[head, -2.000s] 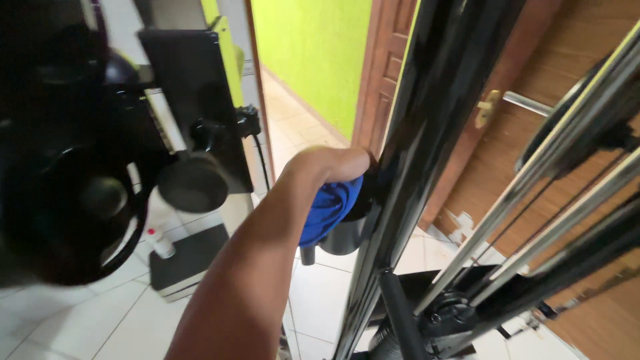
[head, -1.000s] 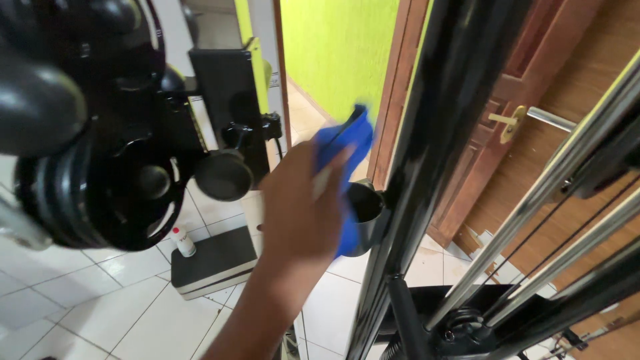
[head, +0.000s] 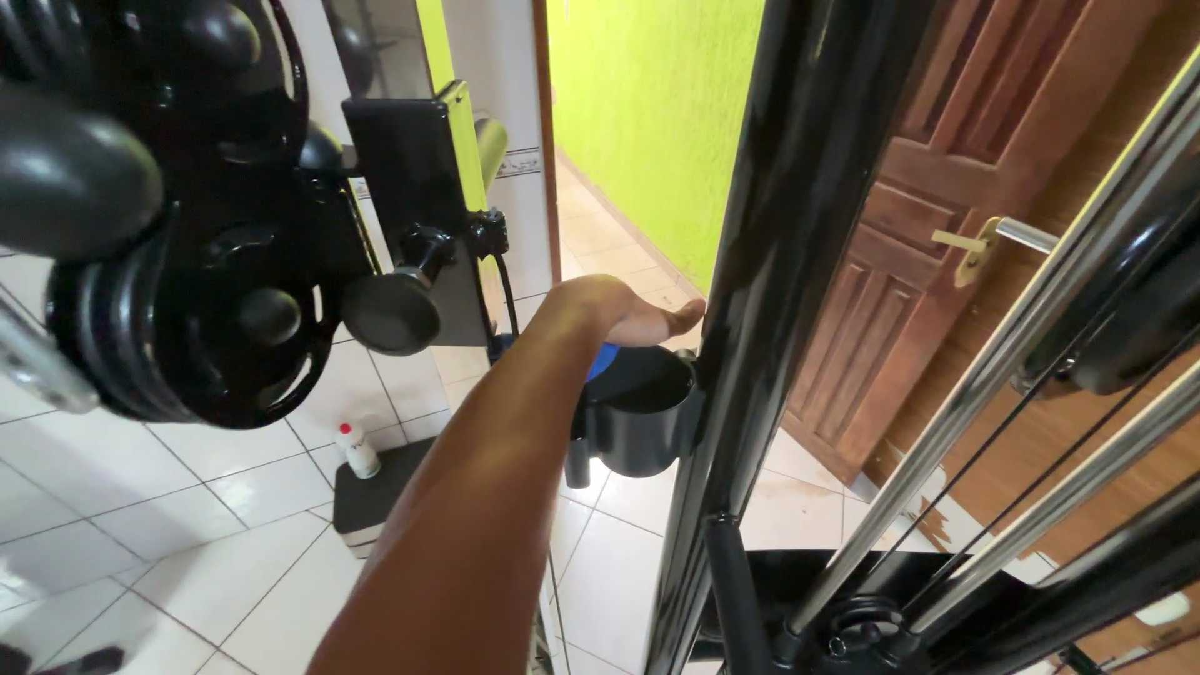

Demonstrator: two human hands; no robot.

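My left hand reaches from below to a black cup holder fixed to a thick black upright post. It is bent down at the far side of the cup's rim, thumb stretched toward the post, the other fingers hidden. A bit of blue cloth shows under the hand, against the cup's left side; my forearm covers the rest. My right hand is out of view.
Black weight plates and round knobs are at left, beside a black panel. Steel guide rods and cables slant at right, before a wooden door. A white bottle stands on a dark-topped box.
A second ago my left hand held the blue cloth up above the cup holder. Now the hand is lower, bent over behind the rim, and most of the cloth is hidden.
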